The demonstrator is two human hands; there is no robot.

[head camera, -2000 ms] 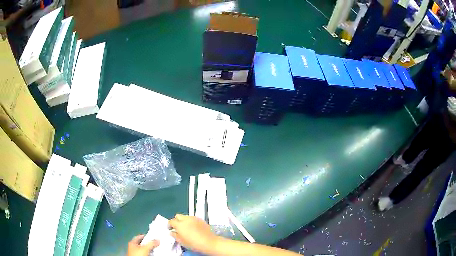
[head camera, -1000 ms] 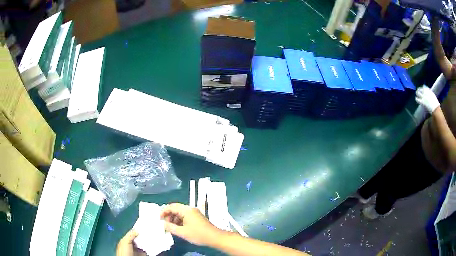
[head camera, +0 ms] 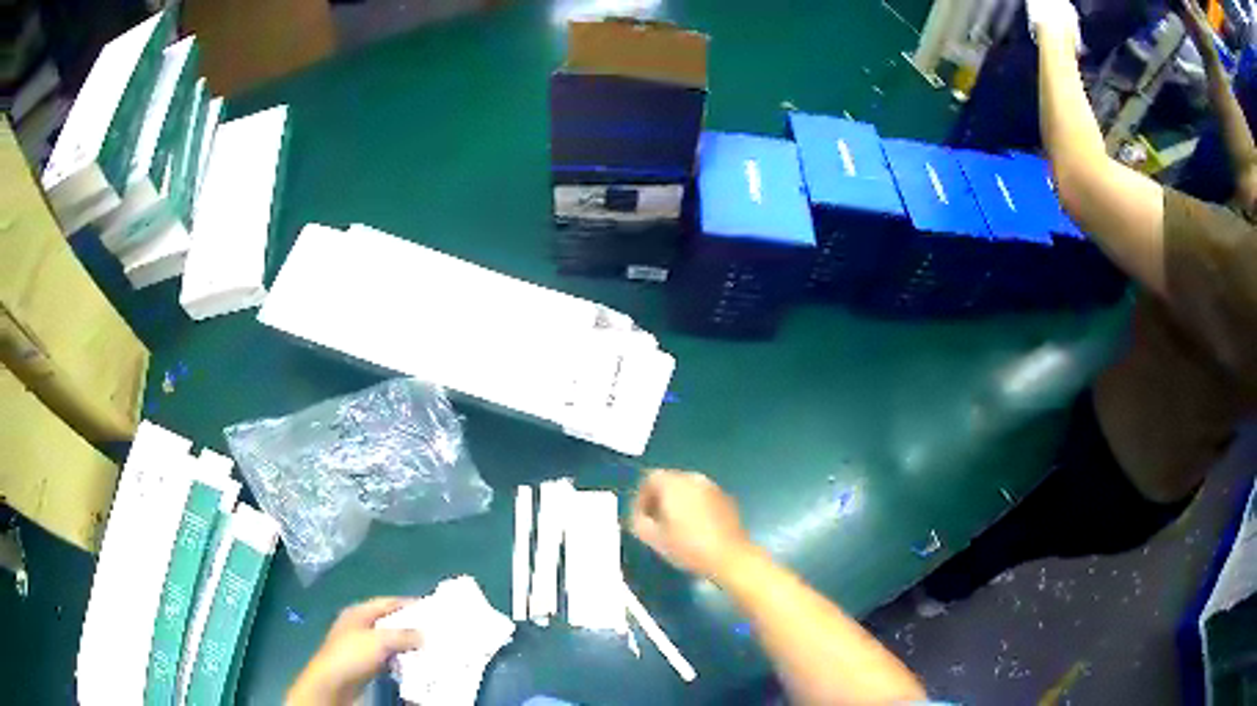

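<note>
My left hand [head camera: 356, 646] holds a small pile of white leaflets [head camera: 452, 643] at the bottom centre. My right hand [head camera: 684, 519] is raised over the bench to the right of the cardboard strips, fingers curled; whether it holds anything is not clear. Several narrow white cardboard strips [head camera: 593, 559] lie side by side, one slanting at the right. A crinkled clear plastic bag [head camera: 361, 466] lies left of them. A long white retail box [head camera: 462, 331] lies flat behind the bag.
Green-and-white cartons stand at the near left [head camera: 179, 579] and far left [head camera: 121, 131]. Kraft cartons [head camera: 62, 331] stand at the left edge. An open dark box [head camera: 623, 131] and a row of blue-topped boxes [head camera: 755, 193] stand behind. A person [head camera: 1186, 262] leans in from the right.
My right hand has left the leaflets and moved right, past the strips. My left hand keeps the leaflets, which look more spread. The person at the right has come closer, arm reaching over the blue-topped boxes.
</note>
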